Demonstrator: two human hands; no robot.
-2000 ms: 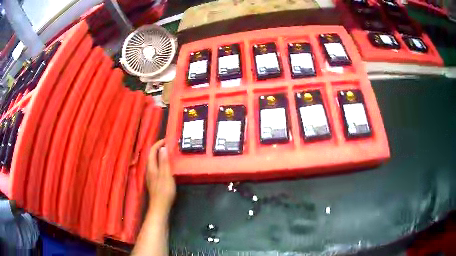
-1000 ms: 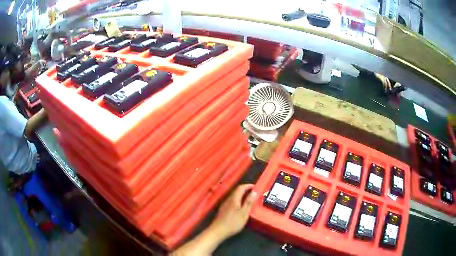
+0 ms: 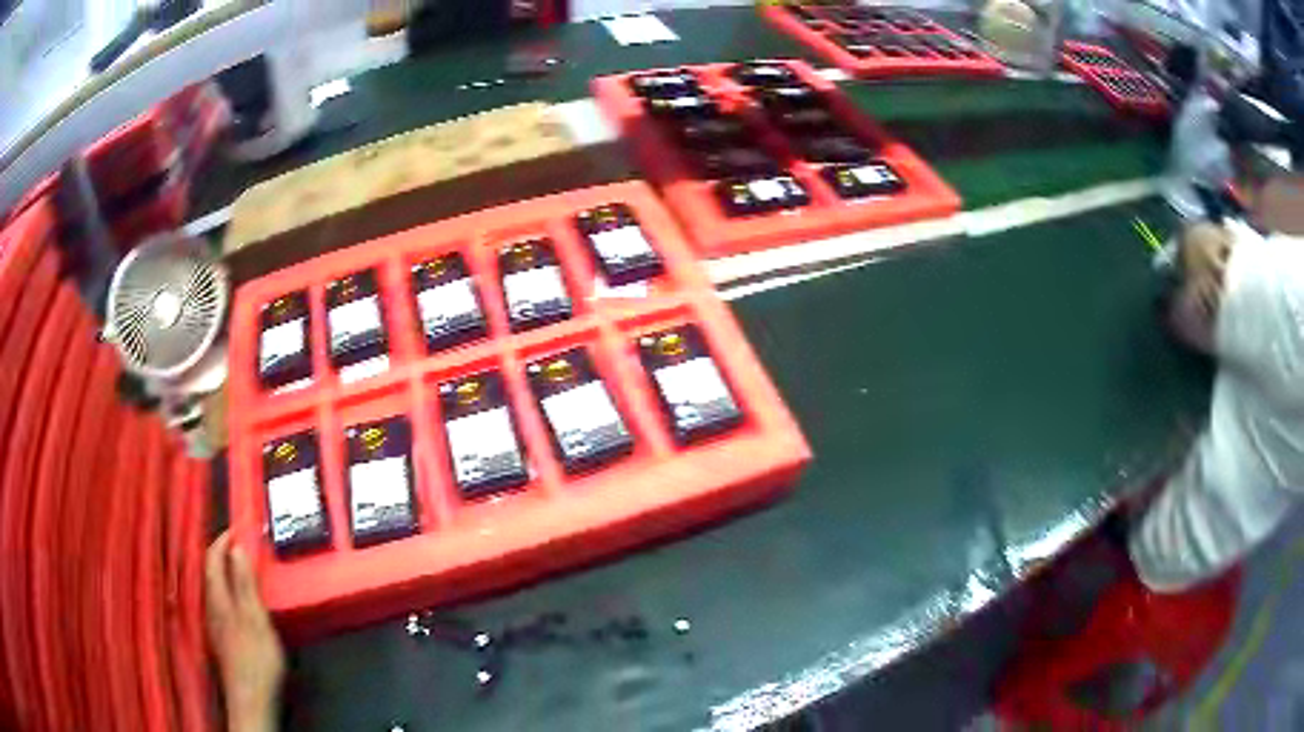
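A red foam tray (image 3: 544, 529) lies on the green mat, with two rows of pockets holding several black device units (image 3: 481, 432) with white labels and gold-yellow round marks. My left hand (image 3: 243, 629) is at the tray's near left corner, its fingers against the left side; the frame does not show whether they grip it. The picture's lower edge cuts the hand off at the wrist. My right hand is not in view. Small black bits with white or shiny spots (image 3: 483, 639) lie in front of the tray.
A red foam stack (image 3: 86, 501) stands at the left, a round fan (image 3: 168, 308) beside it. A tan board (image 3: 401, 169) lies behind the tray. Another filled tray (image 3: 830, 226) lies farther back. A person in a white sleeve (image 3: 1244, 415) sits at the right near a red stool (image 3: 1130, 644).
The view has swung right from the stack and the blue stool; the person at the right has come into view. My left hand is still beside the tray, which has not visibly moved on the bench.
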